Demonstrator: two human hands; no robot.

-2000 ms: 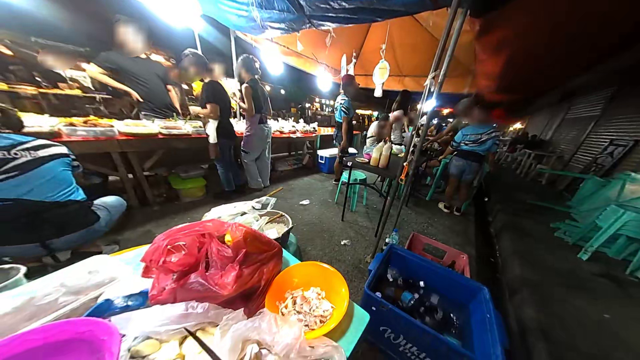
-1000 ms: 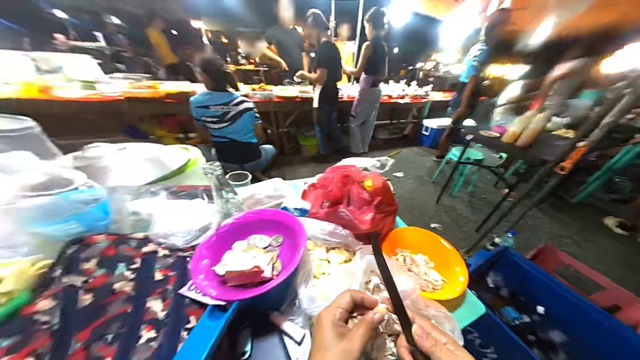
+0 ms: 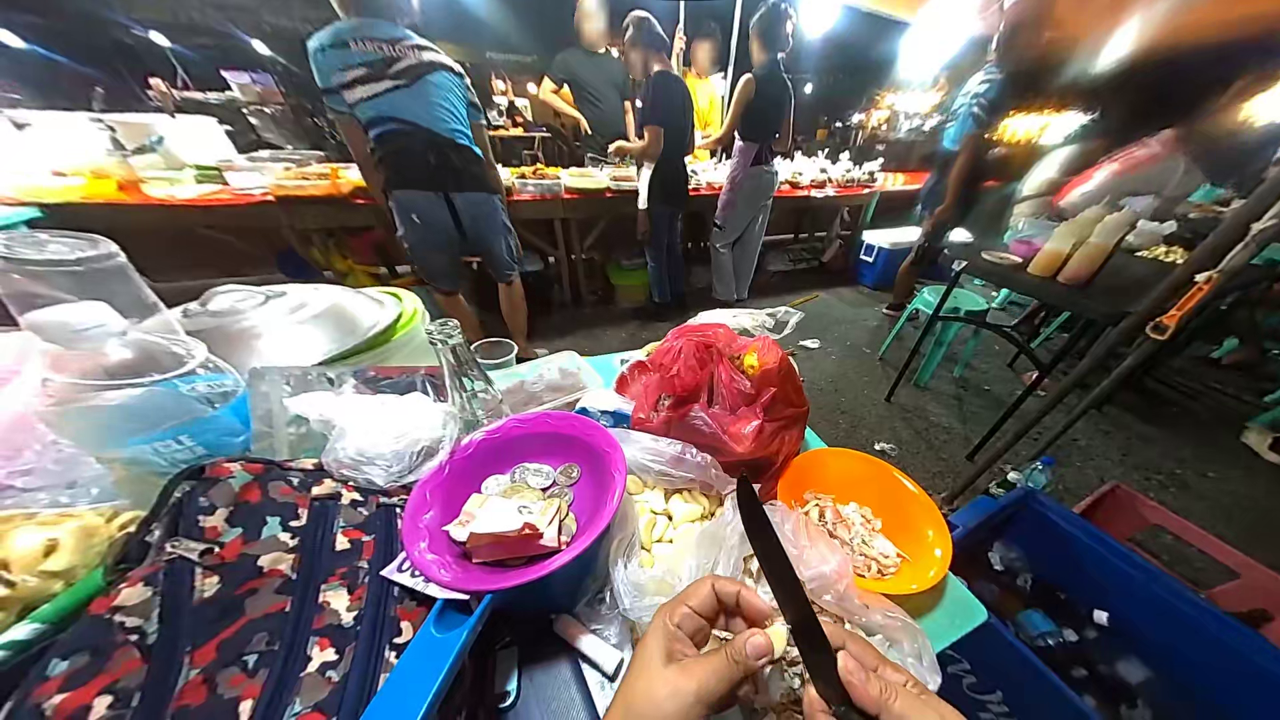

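Note:
Low in the view, my left hand pinches a pale garlic clove between thumb and finger. Beside it on the right, my right hand grips a dark-bladed knife, its blade pointing up and slightly left. Both hands are over a clear plastic bag holding what look like garlic skins. Peeled cloves lie in another clear bag just beyond. An orange bowl with peelings or scraps stands to the right, and a purple bowl with coins and folded banknotes to the left.
A red plastic bag sits behind the bowls. A camouflage-patterned bag and a lidded metal pot are at left. A blue crate with bottles stands at right. Several people stand by a long food table.
Both hands, out of view two seconds ago, are now in view with knife and clove. The person in the blue shirt, low down one second ago, now stands upright. The view has swung left since the first frame.

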